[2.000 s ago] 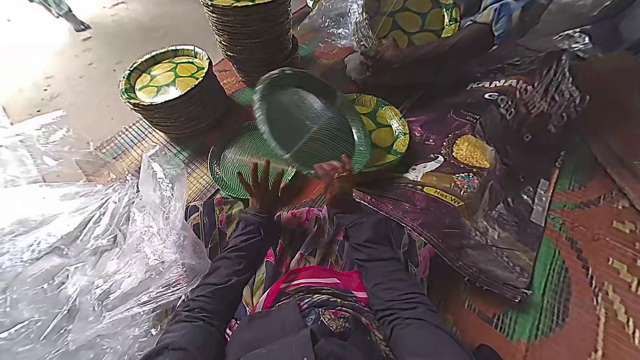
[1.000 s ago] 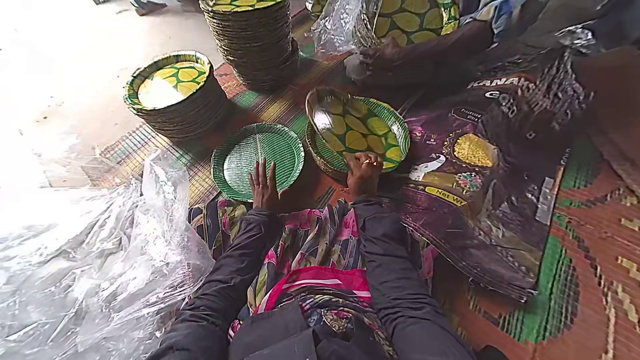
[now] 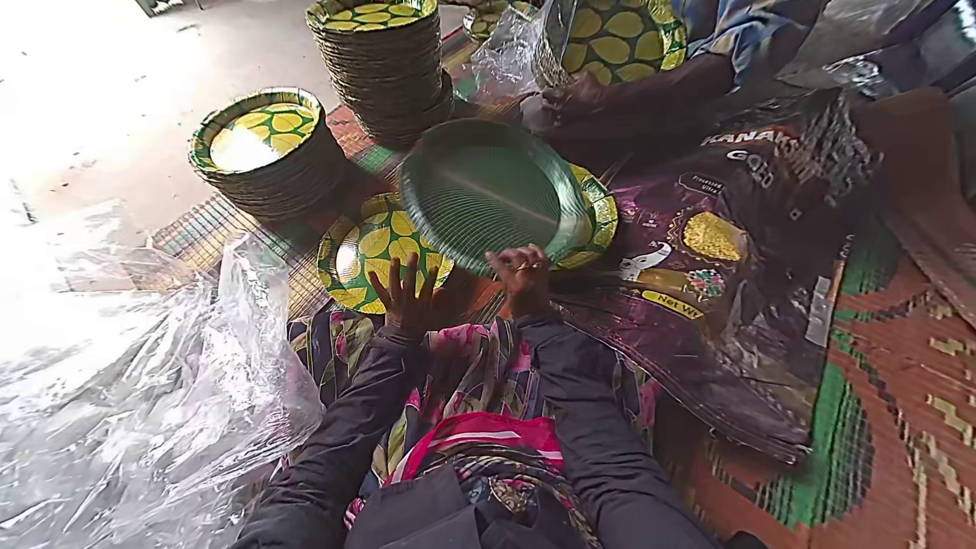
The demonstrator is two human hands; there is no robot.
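My right hand (image 3: 523, 276) grips the near rim of a green round plate (image 3: 488, 194), which is raised and tilted between the two floor piles and slightly blurred. Below my left hand (image 3: 409, 299), whose fingers are spread, lies a yellow-and-green leaf-patterned plate (image 3: 366, 255); whether the fingertips touch it I cannot tell. Partly hidden behind the raised plate, another leaf-patterned plate (image 3: 598, 217) rests at the right. Two tall stacks of such plates stand farther off, one at the left (image 3: 263, 164) and one at the back (image 3: 381, 72).
Crumpled clear plastic sheeting (image 3: 191, 396) spreads at the left. A dark purple printed sack (image 3: 686, 252) lies on the patterned woven mat (image 3: 900, 427) at the right. Beyond it, another person's hands (image 3: 572, 95) are at a clear bag and leaf-patterned plates (image 3: 625, 34).
A second ago the plate near my left hand showed its plain green face; a leaf-patterned face shows there now. My right hand, then at the right pile, now has a green plate raised.
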